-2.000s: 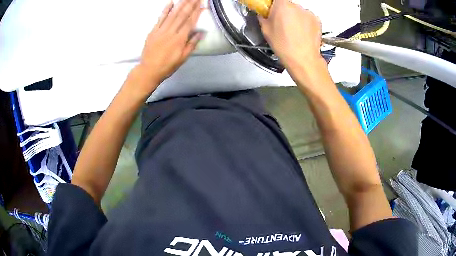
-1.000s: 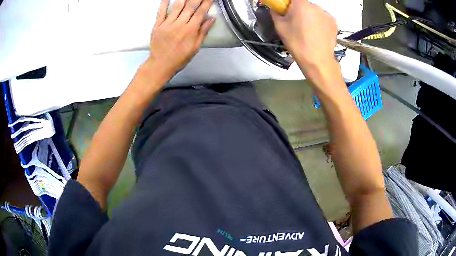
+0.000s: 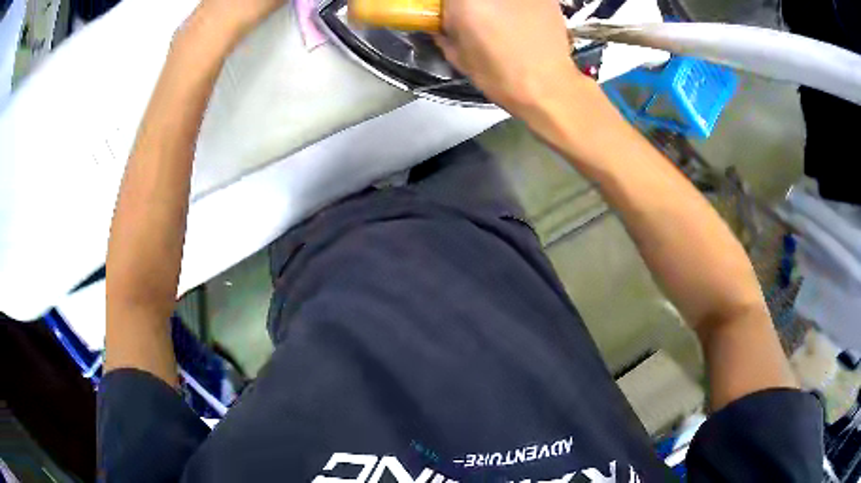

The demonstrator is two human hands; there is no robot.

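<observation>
The steam iron (image 3: 401, 61) with its yellow-orange handle is at the top middle, resting on or just over the white padded board (image 3: 274, 113). My right hand (image 3: 510, 47) is closed around the handle. A small pink garment edge (image 3: 308, 24) shows at the iron's left side; the rest is cut off by the frame's top. My left hand (image 3: 241, 11) is at the top edge, left of the pink cloth. Its fingers are mostly out of the picture, so I cannot tell whether it holds cloth.
A thick whitish steam hose (image 3: 736, 47) runs from the iron to the right. A blue plastic stool (image 3: 694, 94) stands on the floor at right. Dark cloth (image 3: 831, 141) hangs at the right edge. The white table cover (image 3: 57, 217) spreads at left, with a blue rail (image 3: 71, 340) below it.
The view has turned, so the board lies more slanted. The iron and my right hand have shifted left in the picture. My left hand has moved up and left to the frame edge. Pink cloth now shows.
</observation>
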